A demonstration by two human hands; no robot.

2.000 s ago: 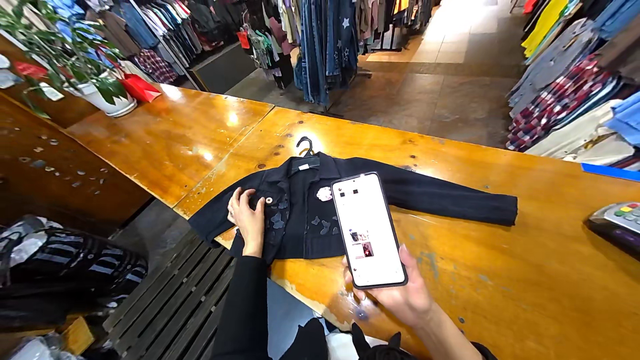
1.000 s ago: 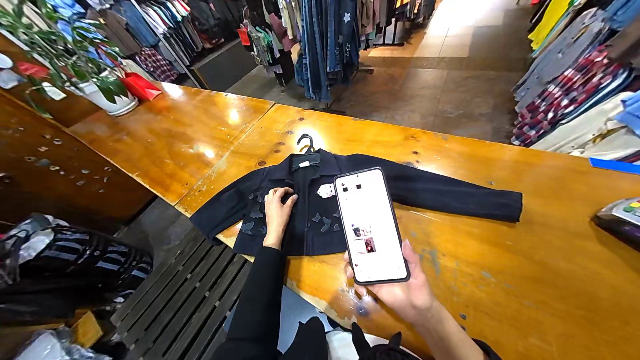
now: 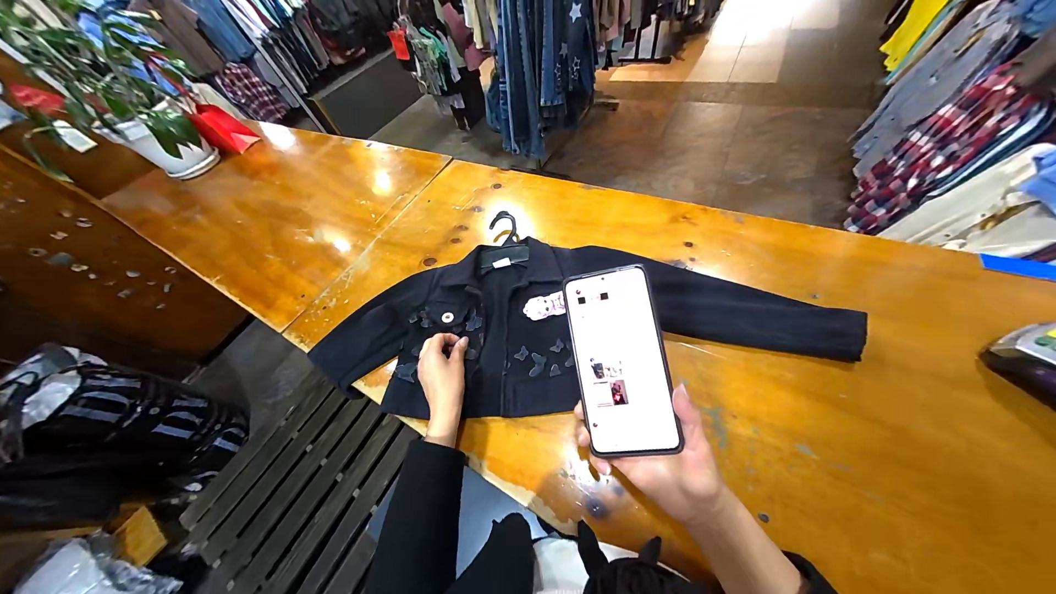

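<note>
A black jacket [image 3: 726, 309] with butterfly shapes and a pale printed patch lies front up on the wooden counter, its collar around a black hanger [image 3: 504, 224]. My left hand [image 3: 443, 371] rests on the jacket's front panel, just below a round button [image 3: 447, 318]; thumb and fingertips are drawn close together, and whether they pinch the fabric cannot be told. In my right hand [image 3: 668, 462] is a smartphone [image 3: 624, 355] with a lit, mostly white screen, held above the counter so that it hides part of the jacket.
The wooden counter [image 3: 825, 429] spans the view. A potted plant [image 3: 165, 144] and a red bag [image 3: 223, 128] stand at its far left, a dark device [image 3: 1023, 363] at the right edge. Below are a slatted bench [image 3: 289, 487] and black bags [image 3: 132, 437]. Clothes racks stand beyond.
My left hand has moved over the jacket, from its sleeve side up toward the front opening, then down below the button, which shows again. My right hand still holds the smartphone.
</note>
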